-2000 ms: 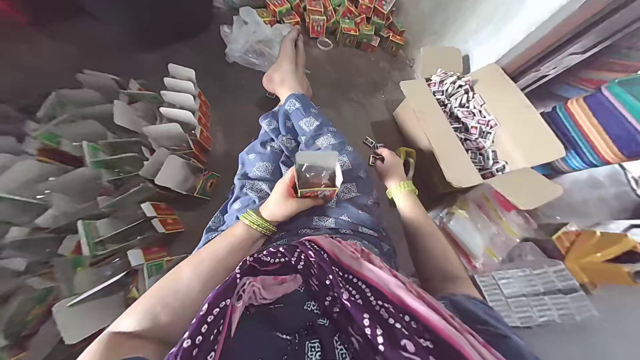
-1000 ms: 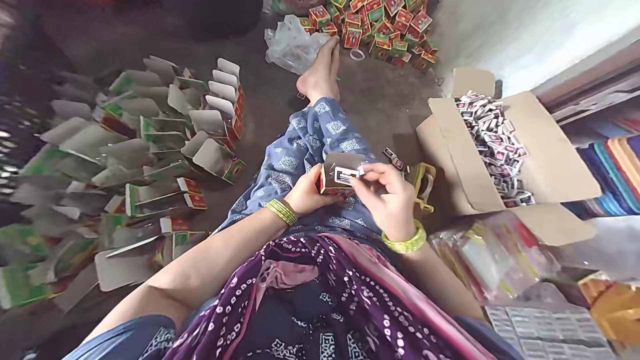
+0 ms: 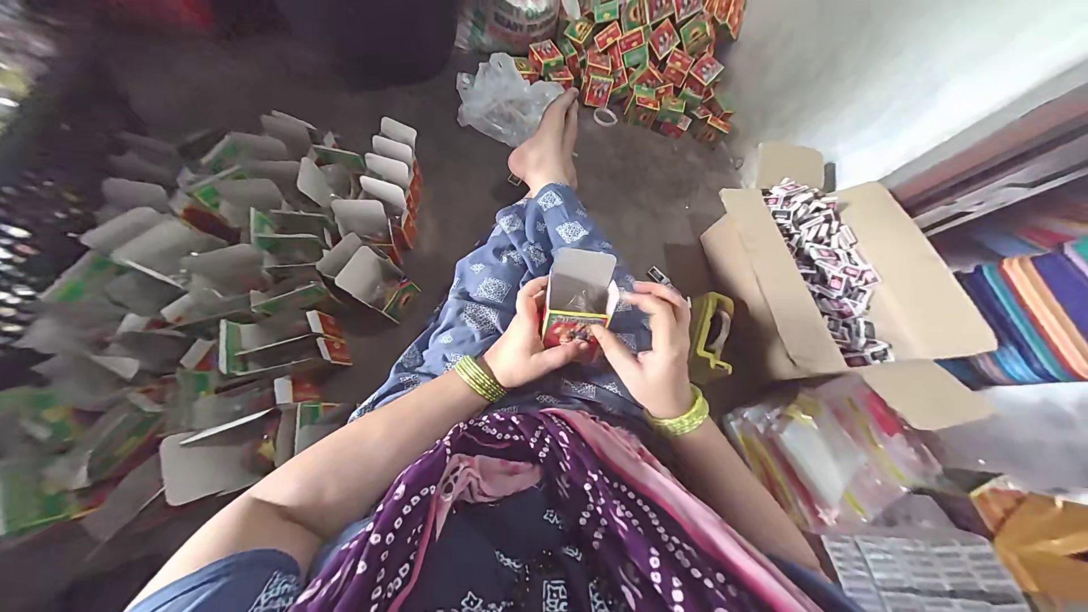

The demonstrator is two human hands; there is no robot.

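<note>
A small red printed cardboard box (image 3: pixel 578 327) stands above my lap, its lid flap raised and its top uncovered. Clear plastic shows inside it. My left hand (image 3: pixel 529 344) grips the box at its left side, thumb on the front. On the other side, my right hand (image 3: pixel 653 344) holds the box's right edge, thumb against the front and fingers by the side flap. A small black-and-white piece (image 3: pixel 659 276) lies beyond my right hand, beside my leg. Whether a like piece is inside the box cannot be told.
Many uncovered cardboard boxes (image 3: pixel 361 217) crowd the floor at left. Filled-looking closed boxes (image 3: pixel 633 64) are heaped beyond my feet, near a plastic bag (image 3: pixel 510 98). At right stand a carton (image 3: pixel 918 280) of small packets (image 3: pixel 820 255), a yellow tape dispenser (image 3: pixel 712 336) and plastic packets (image 3: pixel 837 450).
My right hand, which held a small black-and-white piece over the box one second ago, now grips the box's right side. That piece no longer shows in my fingers.
</note>
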